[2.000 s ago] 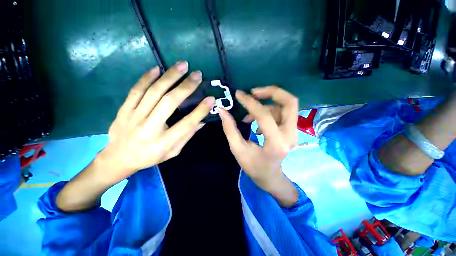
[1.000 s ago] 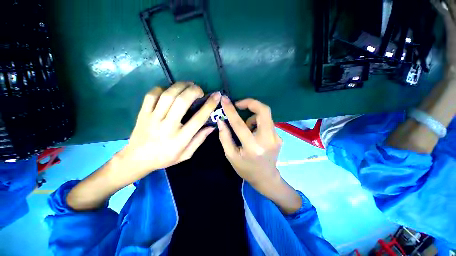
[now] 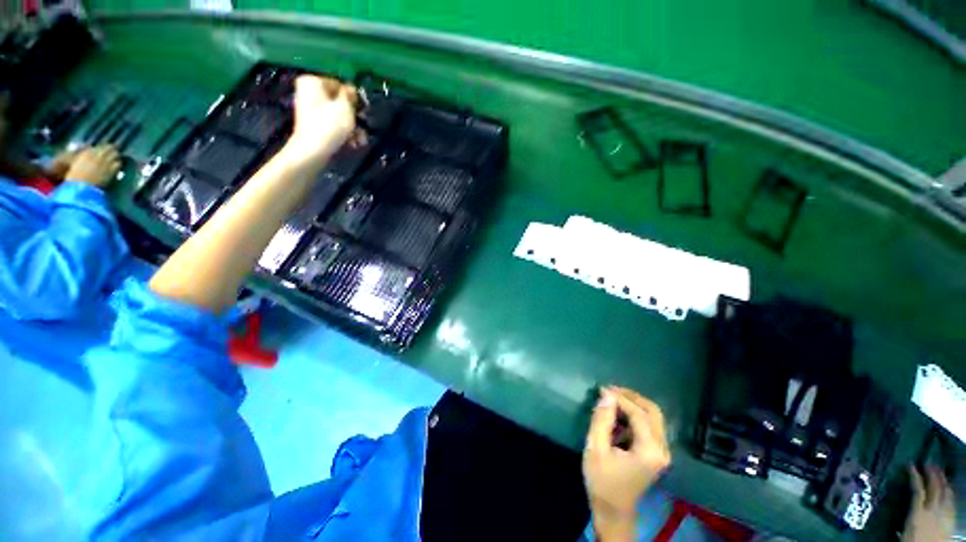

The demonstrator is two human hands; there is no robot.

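Note:
A large black shiny blister tray point(image 3: 434, 228) with ribbed rectangular pockets lies on the green bench. My left hand point(image 3: 326, 114) is over the tray's far part with its fingers curled. A thin dark edge shows beside the fingertips, and I cannot tell if they hold it. My right hand point(image 3: 625, 450) is at the bench's front edge, fingers bent together; a dark patch shows between them, unclear whether part or shadow. A jumbled pile of black frames point(image 3: 784, 349) lies right of my right hand, with small white patches showing.
White liner strips point(image 3: 636, 267) with dark marks lie in the bench's middle. Single black frames, one of them upright in view point(image 3: 683, 159), lie behind them. Another worker's hand point(image 3: 93, 165) is at the left, another point(image 3: 930, 508) at the lower right. A metal rail runs along the far side.
The view has shifted, now showing the tray and liner strips. My hands, earlier together at the black frame with the white piece, are far apart; the left is over the tray. That frame is not identifiable now.

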